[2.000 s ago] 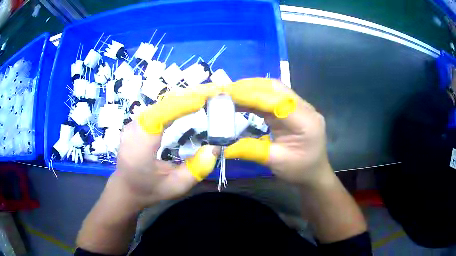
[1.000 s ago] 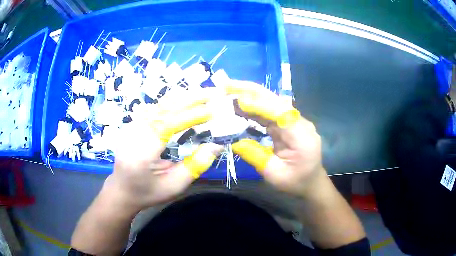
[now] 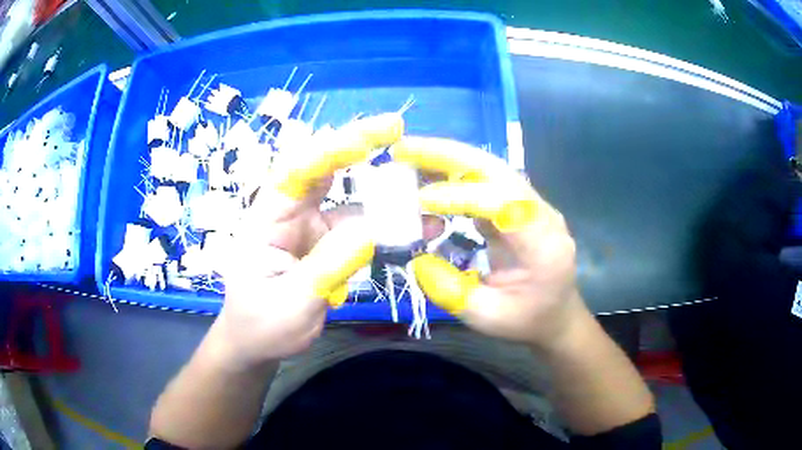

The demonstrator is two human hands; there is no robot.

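A wired unit (image 3: 393, 204), a white block with a dark lower end, is held upright between both hands over the front of the main parts bin (image 3: 317, 44). White lead wires (image 3: 416, 303) hang from its dark end. My left hand (image 3: 295, 237), with yellow finger cots, holds it from the left with fingers and thumb. My right hand (image 3: 501, 250), also with yellow cots, holds it from the right, thumb near the dark end. The white parts are overexposed. The fingertips hide the unit's sides.
The bin holds a heap of wired units (image 3: 211, 167). A second blue tote (image 3: 40, 189) with small white pieces stands at left. The dark worktop (image 3: 616, 176) and a pale rail (image 3: 633, 63) are at right, the green conveyor (image 3: 352, 7) beyond. A person's dark sleeve (image 3: 747, 255) is at far right.
The unit stays between both hands. The fingers have shifted around it, and my left thumb is now higher along its side. The bins sit slightly further right and lower in view.
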